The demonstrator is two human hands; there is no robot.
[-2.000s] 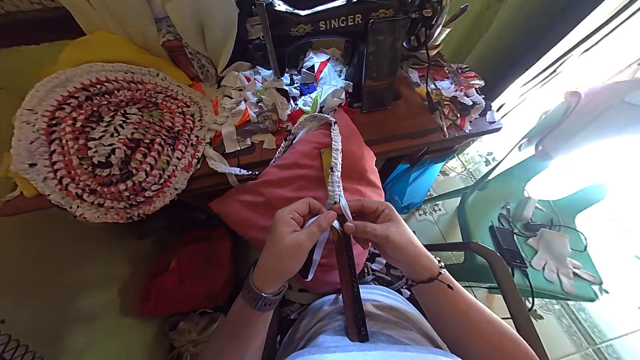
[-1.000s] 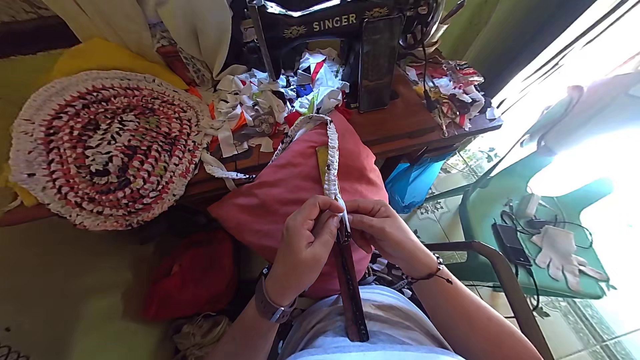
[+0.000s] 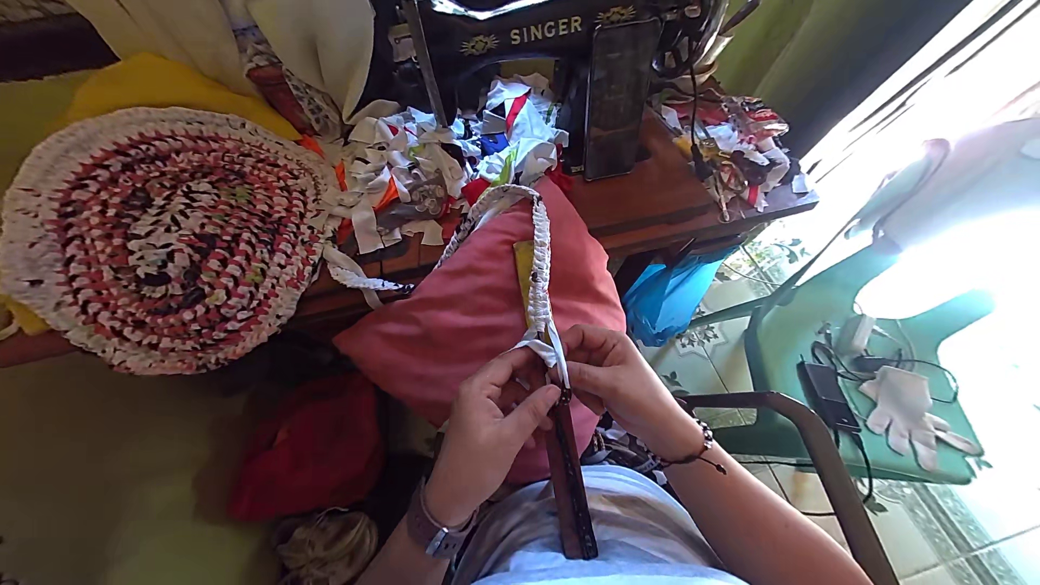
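Note:
A braid of white fabric strips (image 3: 539, 268) runs down over a salmon-pink cushion (image 3: 455, 325) to my fingers. My left hand (image 3: 500, 422) pinches a white strip at the braid's lower end, while my right hand (image 3: 621, 382) holds the strips there from the other side. Between my hands a dark flat wooden bar (image 3: 571, 487) slants down to my lap; a yellow piece (image 3: 522, 268) shows beside the braid above. The braid's other end trails left toward a round rug of braided fabric (image 3: 183, 236) in red, white and black. Fingertips partly hide the strip ends.
A black Singer sewing machine (image 3: 520, 36) stands on a wooden table (image 3: 642, 199) with piled fabric scraps (image 3: 414, 154). A phone (image 3: 621, 97) leans on the machine. At right, a green plastic chair (image 3: 780, 341) holds a glove (image 3: 902, 410) and cables. A blue bag (image 3: 670, 296) hangs below the table.
A white strip at the braid's lower end now lies folded across it, above my fingers. My hands have shifted slightly at the strips.

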